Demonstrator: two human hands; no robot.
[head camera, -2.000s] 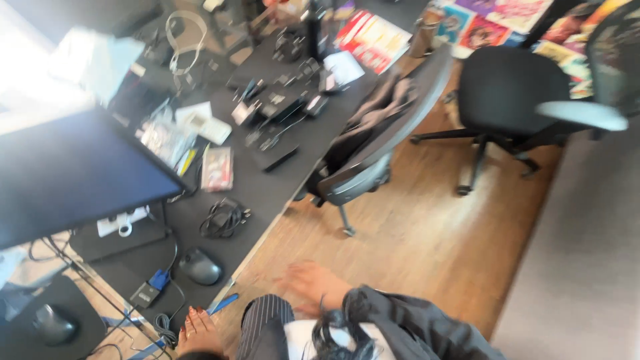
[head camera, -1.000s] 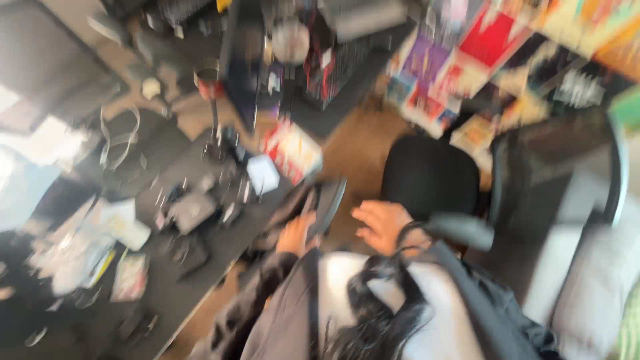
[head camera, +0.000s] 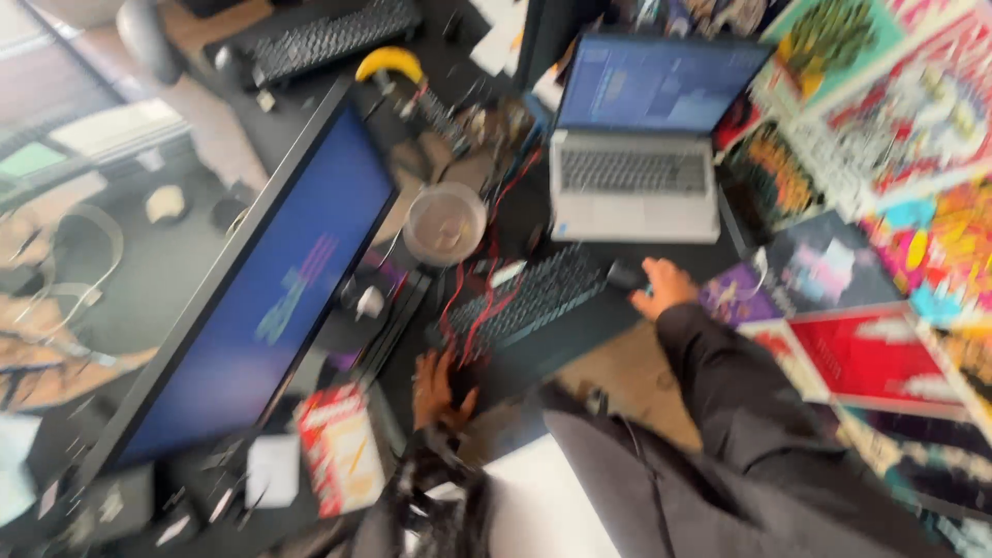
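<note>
My right hand (head camera: 666, 288) reaches over the desk beside a black computer mouse (head camera: 625, 277), fingers apart; whether it touches the mouse is unclear. My left hand (head camera: 442, 390) rests near the desk's edge at the lower left end of a black keyboard (head camera: 535, 298), with its fingers spread. Red wires (head camera: 487, 314) lie across that keyboard. Behind it stands an open silver laptop (head camera: 635, 225) with its screen lit. A round translucent plastic tub (head camera: 445, 225) sits left of the laptop.
A large monitor (head camera: 267, 310) stands at the left. A red and white box (head camera: 341, 453) lies below it. Farther back are a banana (head camera: 390, 63) and another keyboard (head camera: 337, 39). Colourful prints (head camera: 868, 356) cover the right side.
The view has swung to a desk with a laptop. My hands are now farther apart, the right one beside the mouse and the left one at the keyboard's end.
</note>
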